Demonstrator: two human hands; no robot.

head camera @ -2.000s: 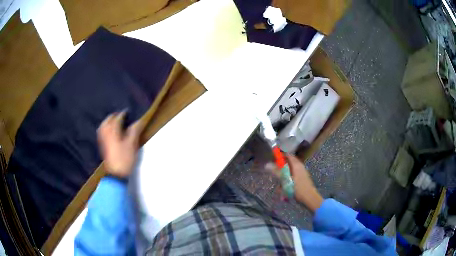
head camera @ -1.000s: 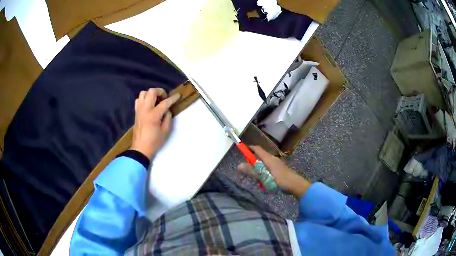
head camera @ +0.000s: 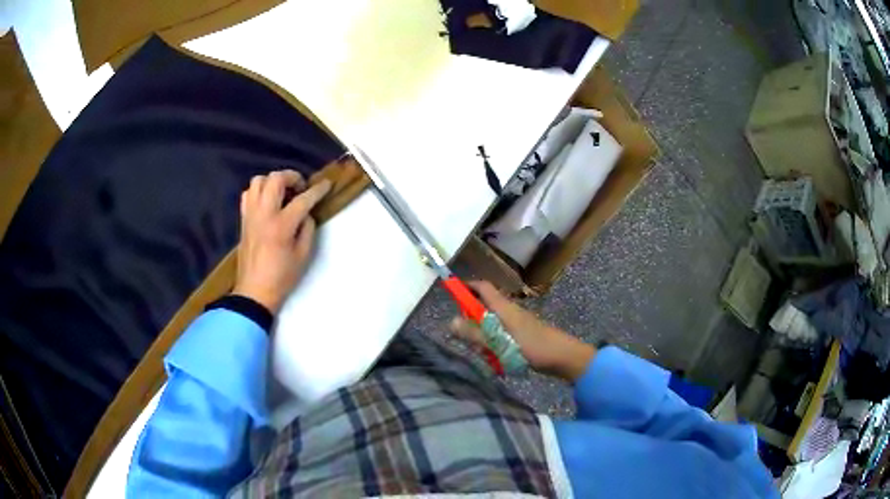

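A dark sewn panel [head camera: 146, 185] with a brown band [head camera: 146, 365] along its near edge lies on the white table [head camera: 342, 283]. My left hand [head camera: 276, 234] presses on the band near its right end, fingers bent, thumb and fingertips on the brown cloth. My right hand [head camera: 517, 331] holds the tailor's shears [head camera: 464, 297] by their red handles with pale green wrapping. The long silver blades look nearly closed and their tips are at the panel's right corner, by the end of the band. Whether cloth is between the blades I cannot tell.
A small dark scrap [head camera: 489, 172] lies near the table's right edge. Dark pieces [head camera: 527, 37] with a white scrap are at the far right corner. Brown panels [head camera: 146, 24] lie at the far left. A cardboard box [head camera: 610, 195] holding white rolls stands on the floor beside the table.
The shears moved from beyond the table edge to the panel's corner. My left hand moved right along the band and pressed down. Over the last second, both hands barely moved relative to the panel.
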